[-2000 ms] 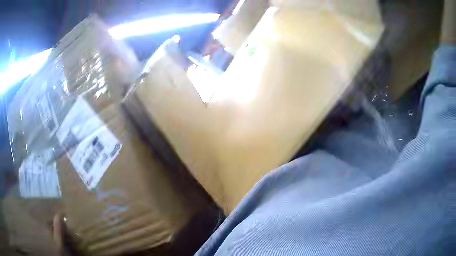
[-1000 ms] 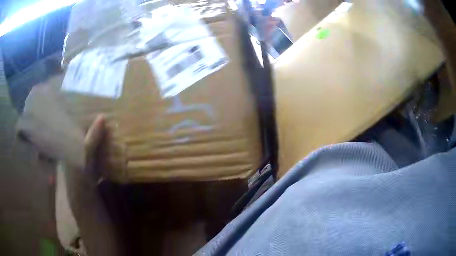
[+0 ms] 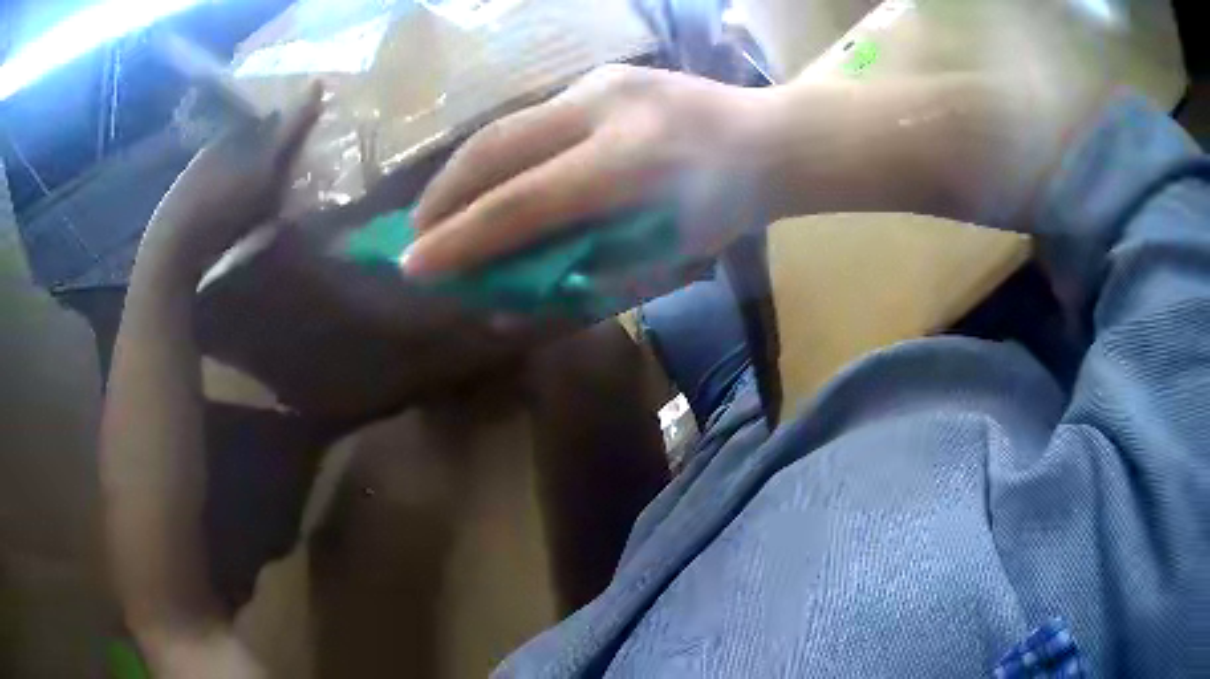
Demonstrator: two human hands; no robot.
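Observation:
The labelled parcel carton (image 3: 458, 80), with shiny tape on it, is at the upper middle, tilted, with its near side dark. My left hand (image 3: 252, 166) grips its left end, with one finger against the taped face; it is partly blurred. My right hand (image 3: 584, 166) reaches in from the right across the carton's near edge. It holds a green box cutter (image 3: 537, 272), blurred and partly hidden under the fingers. I cannot see its blade clearly.
A plain tan carton (image 3: 863, 285) with a green mark stands at the right, partly behind my right forearm. My blue clothing fills the lower right. Brown cardboard (image 3: 491, 531) lies below the labelled carton. A bright strip light is at the upper left.
My right hand has come into view with the green cutter. The labelled carton has moved up and tipped, so its labels and marked face no longer show clearly. My left hand stays on its left end.

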